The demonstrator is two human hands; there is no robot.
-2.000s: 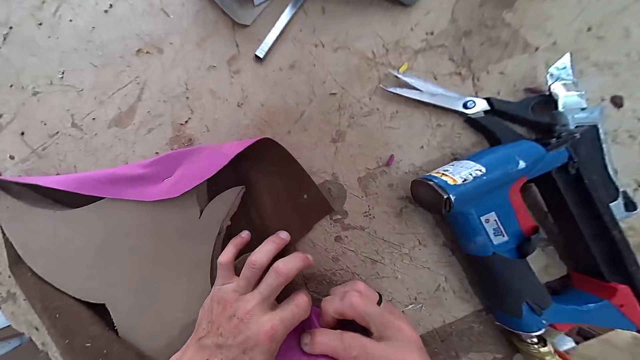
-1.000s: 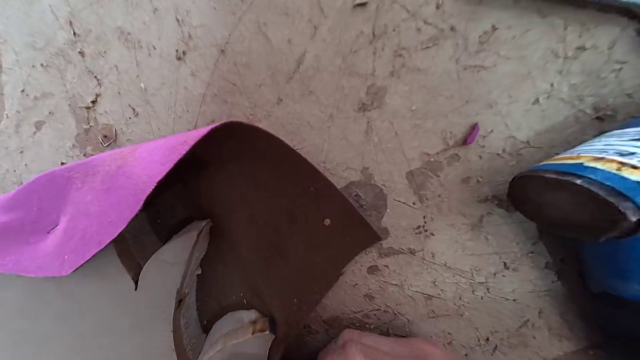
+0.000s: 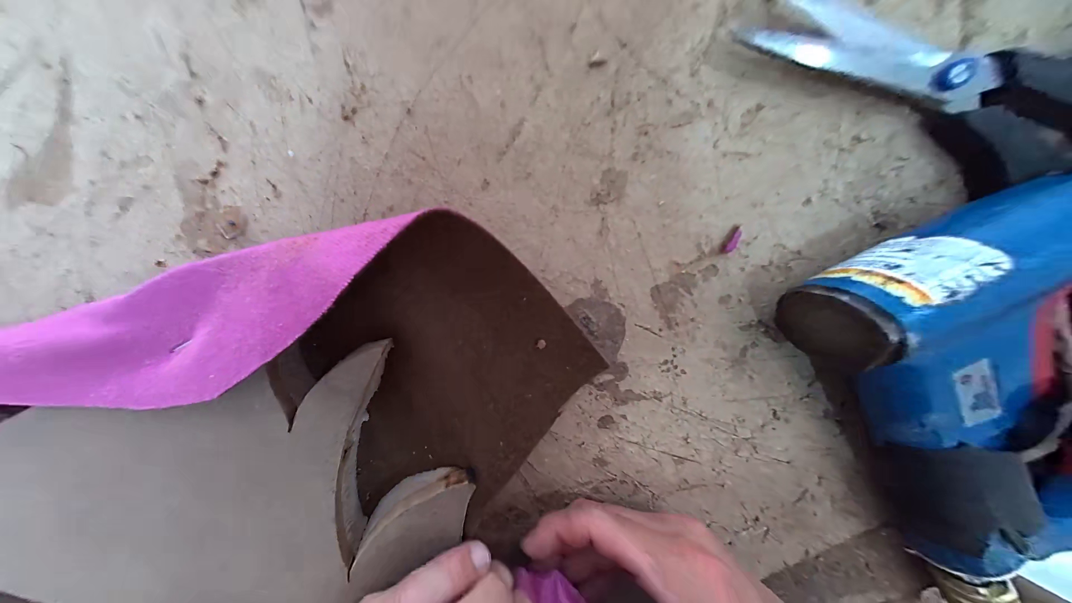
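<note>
A grey-brown board cutout (image 3: 167, 494) with pointed, curved ends lies at the lower left on a sheet with a dark brown face (image 3: 469, 335). The sheet's pink fabric side (image 3: 251, 310) is folded over the board's upper edge. At the bottom, my left hand (image 3: 452, 578) rests on the board's lower tip, thumb and fingers pinching the bunched pink fabric (image 3: 548, 584). My right hand (image 3: 645, 548) is just to the right, fingers curled at the same fabric; whether it grips the fabric is hidden. Both hands are partly cut off by the frame's lower edge.
A blue pneumatic stapler (image 3: 938, 335) with black and red parts lies at the right. Above it are scissors (image 3: 879, 63) with blades apart. A small pink scrap (image 3: 732, 239) lies on the scratched, stained worktop (image 3: 502, 109).
My left hand, out of view a second ago, shows again at the bottom. Two seconds ago it lay spread over the board's tip. The view has moved closer to the work.
</note>
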